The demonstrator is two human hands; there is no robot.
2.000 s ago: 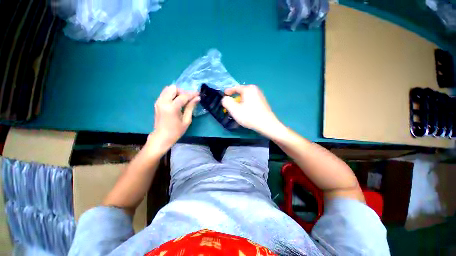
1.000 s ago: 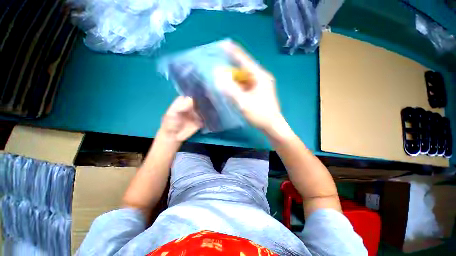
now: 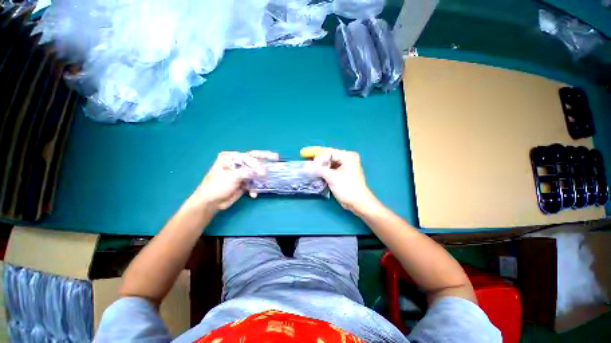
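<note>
A bagged part [image 3: 291, 177], a greyish shiny wrapped bar, is held level just over the green mat near its front edge. My left hand [image 3: 234, 179] grips its left end. My right hand [image 3: 340, 177], with a yellow band on a finger, grips its right end. The clear bag lies close around the dark part. Several bagged parts [image 3: 368, 57] lie side by side at the back. Several black moulded parts [image 3: 549, 179] stand in a row on the cardboard sheet [image 3: 479, 144], with another behind them.
A big heap of empty poly bags [image 3: 147, 50] covers the back left. Dark layered cardboard [image 3: 30, 127] stands at far left. An open carton [image 3: 53, 251] with rows of bagged parts is below left. A red stool [image 3: 492, 305] is under the bench at right. A metal post [image 3: 412, 27] stands behind.
The part, loose with an open bag earlier, is now wrapped in it and turned level between both hands. The view has shifted, showing more of the bag heap and back row.
</note>
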